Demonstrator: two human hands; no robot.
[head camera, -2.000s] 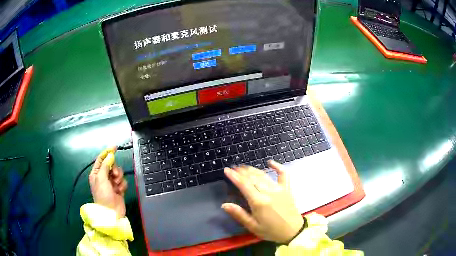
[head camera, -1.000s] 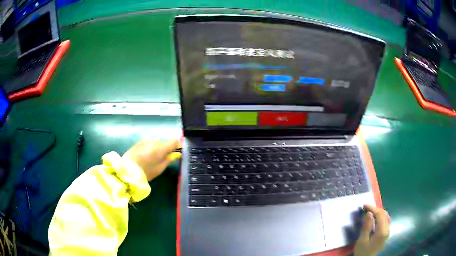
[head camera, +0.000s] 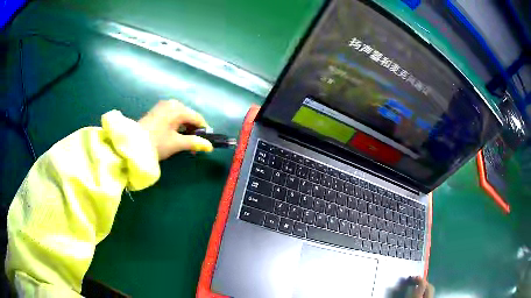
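Observation:
The open grey laptop (head camera: 262, 256) lies on a red-orange pad (head camera: 224, 204), turned at an angle. Its screen (head camera: 372, 93) shows a white Chinese heading with green and red buttons. My left hand (head camera: 174, 131), with yellow covering on a fingertip, holds a dark plug (head camera: 220, 139) between thumb and fingers. The plug's metal tip points at the laptop's left side, over or beside the pad's edge; whether it touches the laptop is unclear. My right hand (head camera: 424, 288) is mostly cut off by the bottom edge, at the laptop's front right corner; its grip is hidden.
A thin black cable (head camera: 24, 87) lies looped on the green bench (head camera: 157, 233) at the left. A pale metal strip (head camera: 186, 57) crosses the bench behind my left hand. Another laptop (head camera: 498, 154) on a red-orange pad is at the right edge.
The view has turned, so the laptop looks tilted. The plug at my left fingertips is now visible, with its tip outside the laptop's side. My right hand has left the keyboard for the front right corner.

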